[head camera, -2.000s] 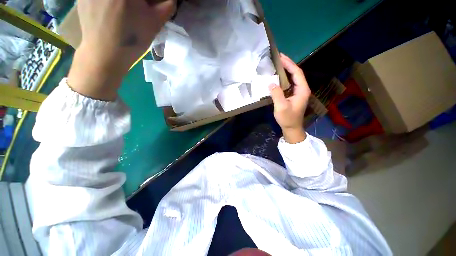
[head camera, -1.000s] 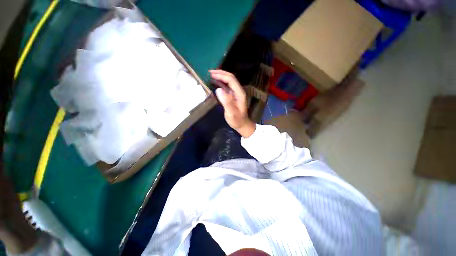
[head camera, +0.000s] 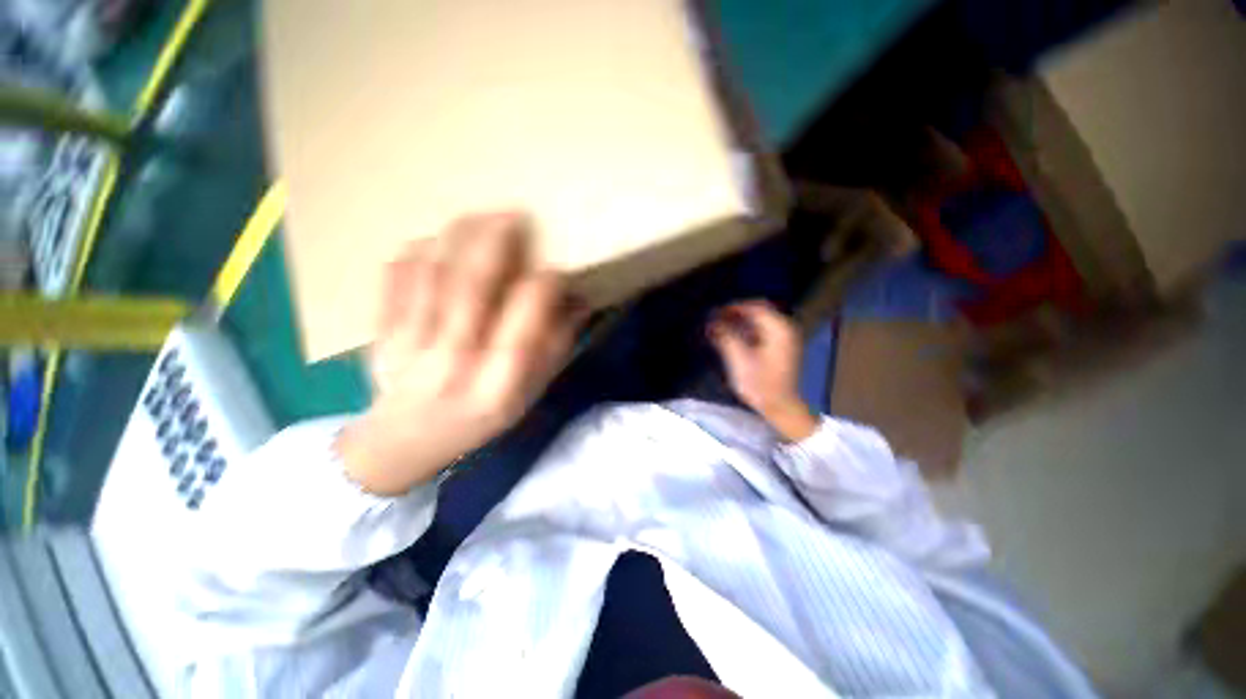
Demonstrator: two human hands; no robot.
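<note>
A brown cardboard piece with a plain flat face (head camera: pixel 499 130) lies over the green bench in front of me; I cannot tell if it is a closed or upside-down carton. A low side wall shows along its near right edge, with a small white bit at its right corner. My left hand (head camera: pixel 472 341) is blurred, its fingers laid on the face at the near edge; the thumb's grip is hidden. My right hand (head camera: pixel 763 362) is off the cardboard, below its right corner, with loosely bent fingers and nothing visible in it. The heap of white sleeves is not visible.
A white foam tray (head camera: pixel 226 389) with rows of black parts is at left, beside a yellow bar (head camera: pixel 103 321). A large brown carton (head camera: pixel 1161 130) is at upper right, near a red object (head camera: pixel 1004 232). Grey layered slabs (head camera: pixel 75 615) are at lower left.
The plain cardboard face now shows where the sleeve heap was. My left hand has come in from the left onto it. My right hand has dropped away from the carton corner. The view has swung left.
</note>
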